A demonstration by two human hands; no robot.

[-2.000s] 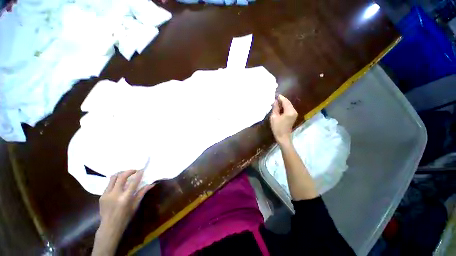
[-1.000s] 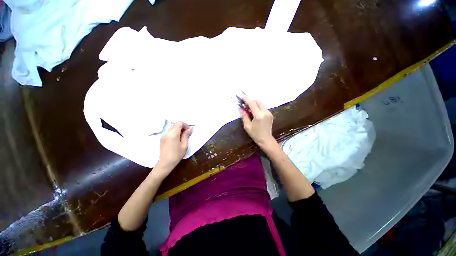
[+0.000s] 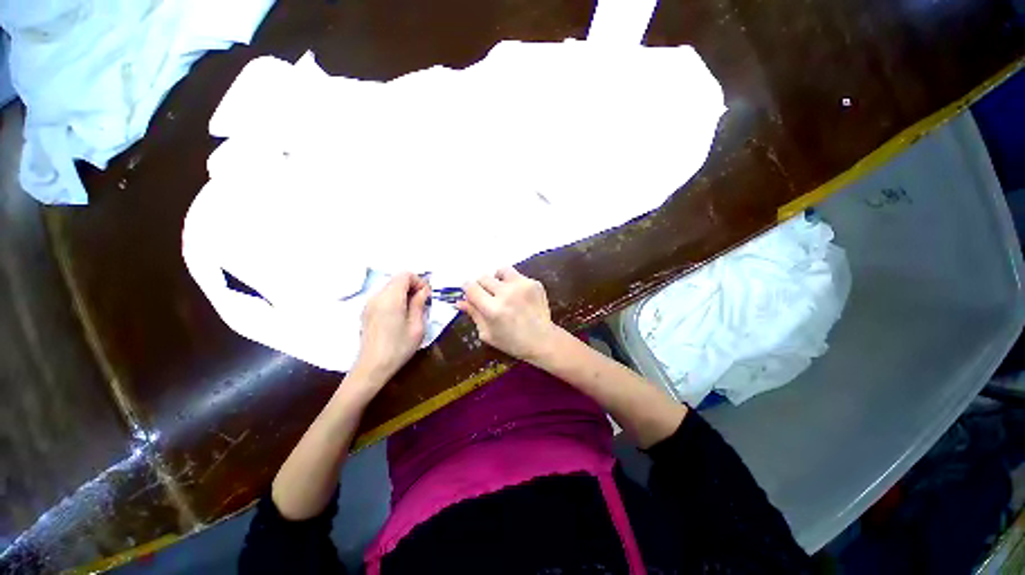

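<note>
A white garment [image 3: 450, 169], overexposed, lies spread on the brown table [image 3: 787, 67], with a narrow white strip [image 3: 620, 20] at its far side. My left hand [image 3: 393, 326] pinches the garment's near edge. My right hand [image 3: 511, 315] is just right of it and holds small dark thread snips [image 3: 448, 294]. The snips' tip is at my left fingertips. Whether a thread is between them is too small to tell.
Another white garment heap [image 3: 112, 79] lies at the far left. Yellow tape [image 3: 888, 157] runs along the table's near edge. A grey translucent tub [image 3: 899, 326] stands against it at right, with a white cloth bundle [image 3: 747, 309] at its left part.
My right hand first moved from the garment's right end to its middle, then left to my left hand. My left hand has pinched the near edge. The view has shifted, moving the far heap left.
</note>
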